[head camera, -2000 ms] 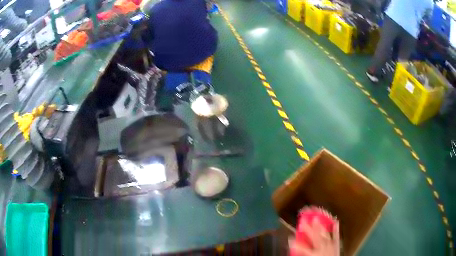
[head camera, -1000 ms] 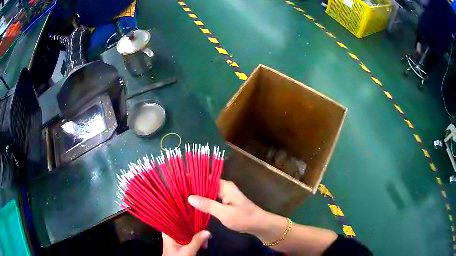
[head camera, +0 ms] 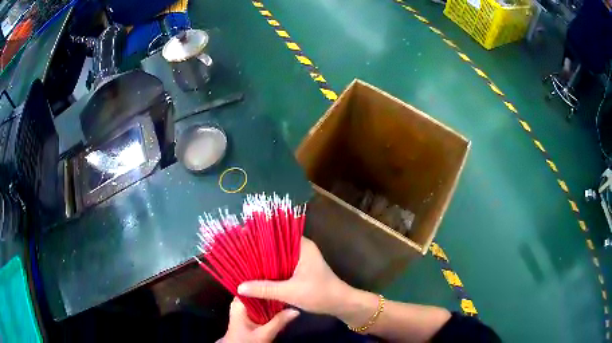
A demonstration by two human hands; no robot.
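Red lead wires point(head camera: 258, 248) with whitish stripped tips pointing up form a fanned bundle over the bench's front edge. My right hand point(head camera: 312, 285) grips the bundle from the right, thumb across its front. My left hand point(head camera: 251, 328) holds its lower end and is partly cut off by the bottom edge. A yellowish rubber band point(head camera: 233, 180) lies on the bench just beyond the tips. A small round dish point(head camera: 203, 148) sits behind it. The solder pot point(head camera: 117, 161), with a shiny silver surface, is at the left.
An open cardboard box point(head camera: 389, 167) with scraps inside stands on the floor at right. A lidded metal cup point(head camera: 189, 60) and thin dark bar point(head camera: 209, 107) are behind the dish. A green tray point(head camera: 17, 301) is at lower left. A yellow crate point(head camera: 488, 21) stands farther off.
The red wires, first a blurred bundle at lower right, came over the bench front and were fanned wide. Now the fan is narrower, with my right hand lower on it. The view has turned right.
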